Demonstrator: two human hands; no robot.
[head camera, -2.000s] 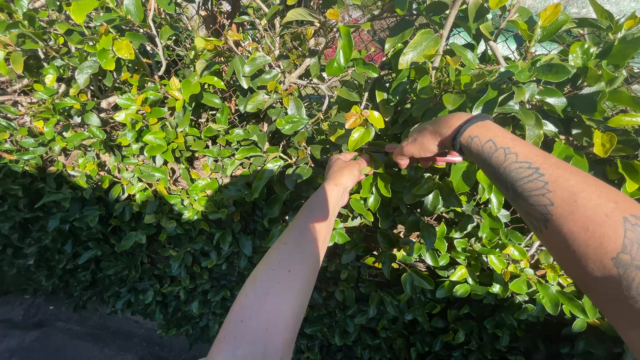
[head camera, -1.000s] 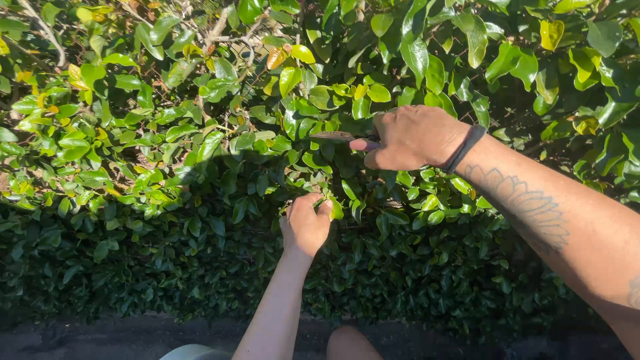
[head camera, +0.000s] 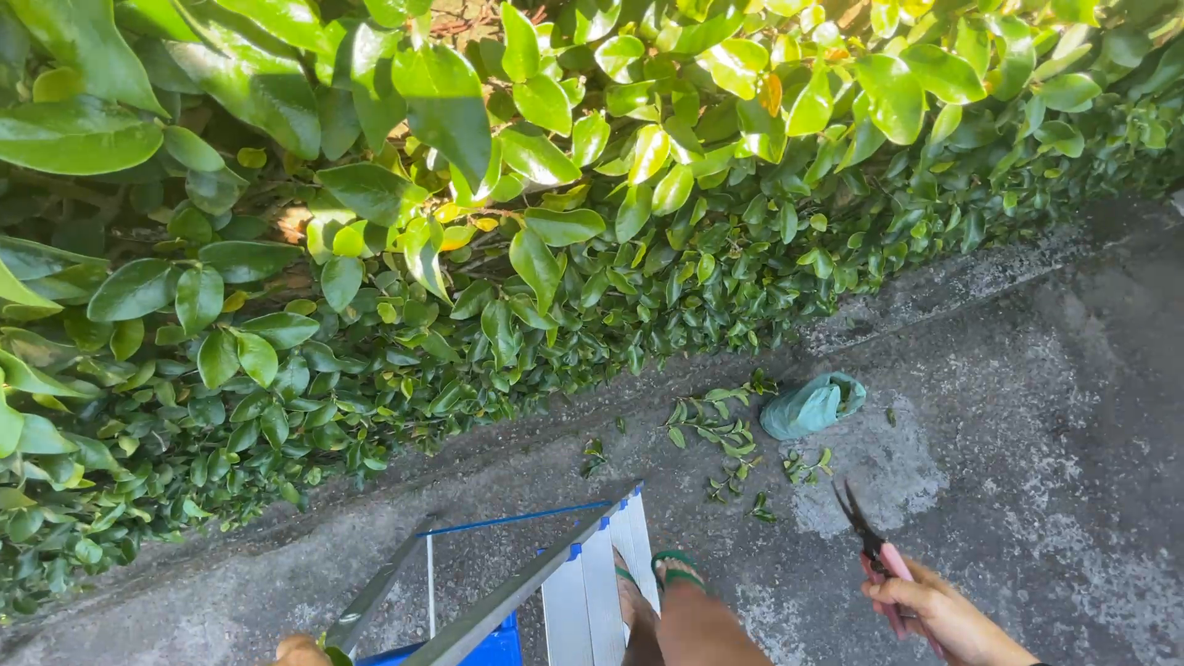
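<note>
My right hand (head camera: 934, 601) is closed around the pink handles of garden shears (head camera: 869, 541), whose dark blades stand slightly apart and point up over the concrete. At the bottom edge, partly cut off, my left hand (head camera: 301, 650) is beside the metal frame of a stepladder (head camera: 518, 587). A green leaf (head camera: 338, 655) shows next to its fingers; whether the hand holds it or the ladder I cannot tell. The leafy hedge (head camera: 555, 231) fills the upper left and top.
A green bag (head camera: 809, 407) lies on the concrete ground (head camera: 1017, 416), with cut leafy sprigs (head camera: 717, 421) beside it. My sandaled feet (head camera: 677, 569) are by the ladder's steps. A blue object (head camera: 490, 647) shows beneath the ladder frame.
The view has swung down to the ground and ladder. Both hands have moved away from the hedge leaves; the right still holds the shears.
</note>
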